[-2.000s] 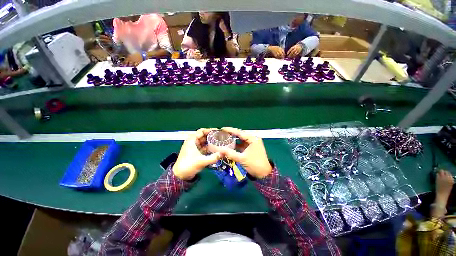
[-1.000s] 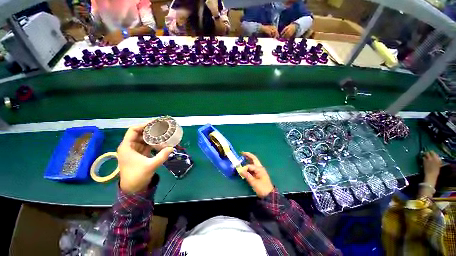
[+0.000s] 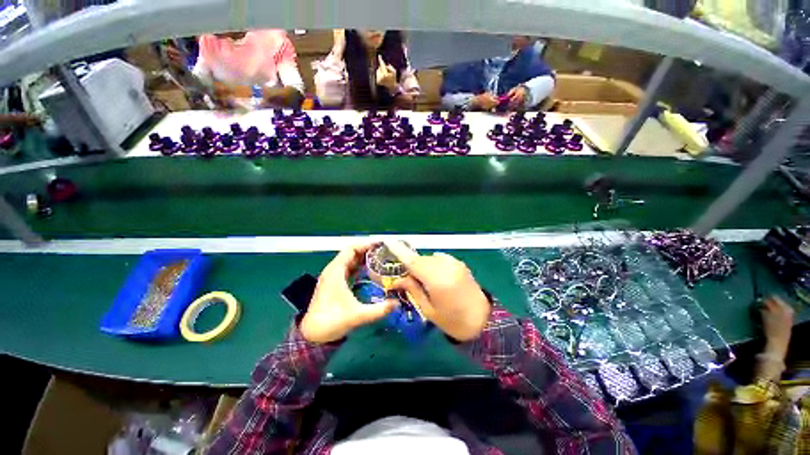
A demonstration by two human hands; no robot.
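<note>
The pale ring assembly (image 3: 384,263) is held up between my two hands above the bench, its ribbed open top showing. My left hand (image 3: 336,298) grips its left side with fingers and thumb. My right hand (image 3: 447,295) is on its right side, with fingers over its edge and near its front wall. A yellowish piece, probably tape, shows under the right fingers. The blue tape dispenser (image 3: 408,330) sits on the bench behind and below the hands, mostly hidden.
A blue parts bin (image 3: 154,295) and masking tape roll (image 3: 210,316) lie left. A dark phone (image 3: 300,291) is beside my left wrist. A blister tray (image 3: 622,311) with wired rings and a wire bundle (image 3: 692,257) are right. Another person's hand (image 3: 776,324) is far right. Units sit on the belt.
My right hand has left the dispenser and come to the ring. My left hand has brought the ring from the left to the centre, over the dispenser. The camera view has shifted.
</note>
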